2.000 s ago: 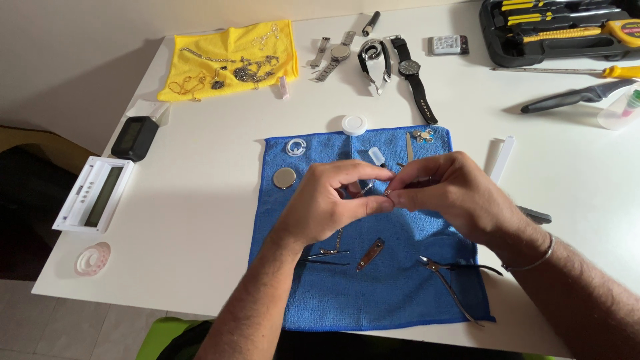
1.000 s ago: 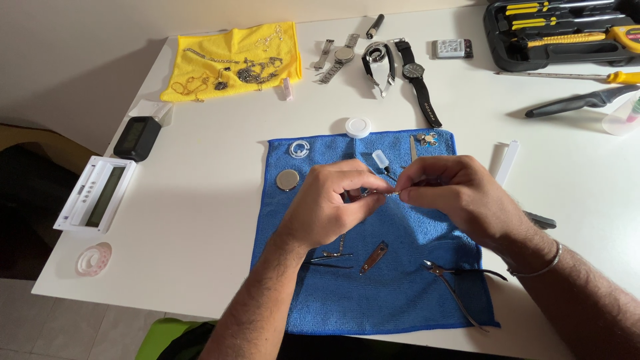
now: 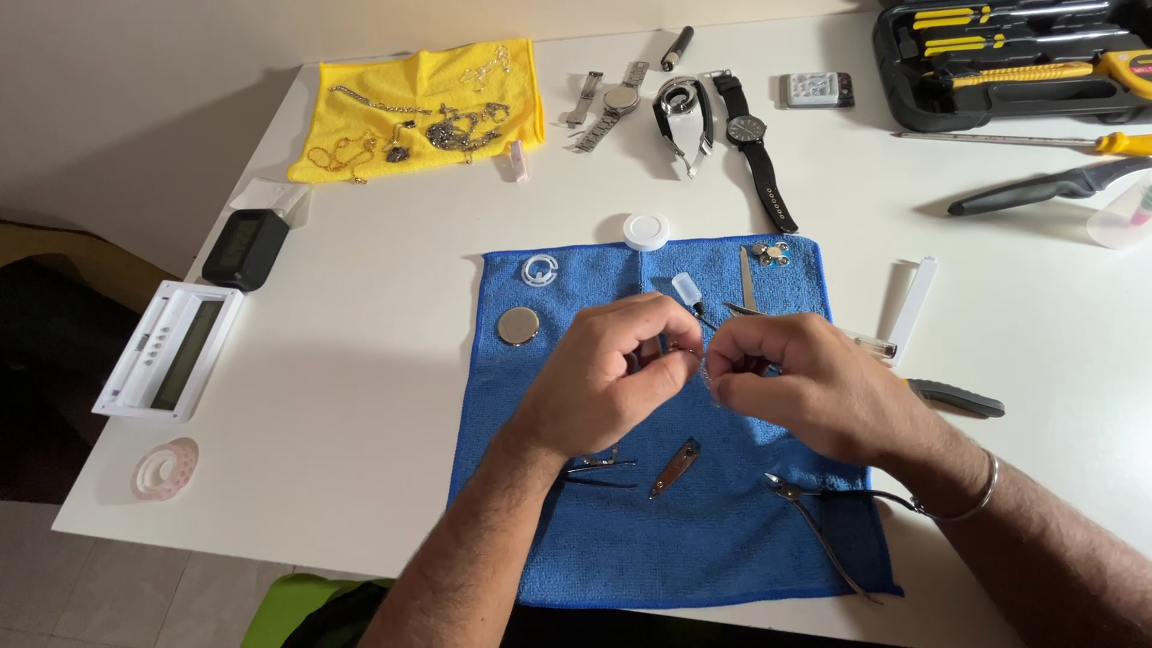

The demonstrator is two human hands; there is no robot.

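Note:
Above a blue microfibre cloth (image 3: 576, 540), my left hand (image 3: 630, 369) pinches a small, thin metallic piece, perhaps a chain, between thumb and forefinger. My right hand (image 3: 792, 378) is beside it, thumb and forefinger together at a fine shiny strand; its exact shape is too small to tell. Below the hands lie a nail clipper (image 3: 675, 468), black tweezers (image 3: 601, 483) and nippers (image 3: 801, 504). A round metal disc (image 3: 518, 326) and a clear plastic ring (image 3: 540, 270) are at the cloth's left. Near its top are a translucent cap (image 3: 687, 288) and a nail file (image 3: 747, 279).
A yellow cloth (image 3: 423, 63) with jewellery lies at the back left. Several watches (image 3: 745, 130) lie behind the blue cloth, near a white round lid (image 3: 646, 231). An open tool case (image 3: 936, 108) stands back right. A digital clock (image 3: 171, 351) is at left.
My hands, close together before, now have a small gap between their fingertips, with a fine shiny strand showing there.

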